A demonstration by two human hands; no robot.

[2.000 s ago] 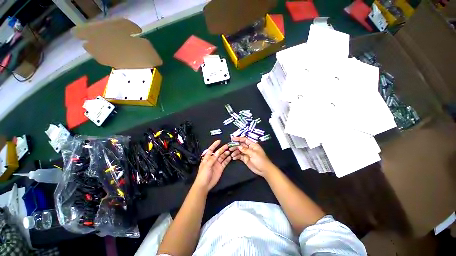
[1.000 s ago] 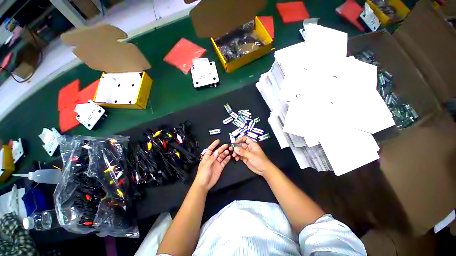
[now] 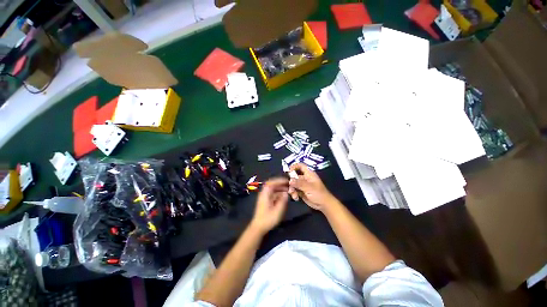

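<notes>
A loose pile of small white, silver and green batteries [image 3: 304, 150] lies on the black bench top, with a single battery [image 3: 264, 157] left of it. My right hand [image 3: 310, 188] is just below the pile, thumb and fingers pinched on a small whitish piece, likely a battery, mostly hidden by the fingers. My left hand [image 3: 273, 202] is blurred, its curled fingers beside my right fingertips; what it holds cannot be told. Red, white and yellow cable tips [image 3: 253, 183] show left of it, at the edge of the black cable heap [image 3: 204, 183].
White card inserts [image 3: 390, 120] are stacked at right, before a battery carton [image 3: 510, 90]. A plastic bag of cables [image 3: 120, 216] and a squeeze bottle [image 3: 60, 204] are left. Yellow boxes [image 3: 162, 114], red-orange squares [image 3: 219, 67] and white pieces [image 3: 241, 90] are on the green belt [image 3: 204, 114].
My left hand has turned and curled from an open palm, moving right against my right hand. The boxes on the belt have shifted left relative to the bench. The view has shifted slightly.
</notes>
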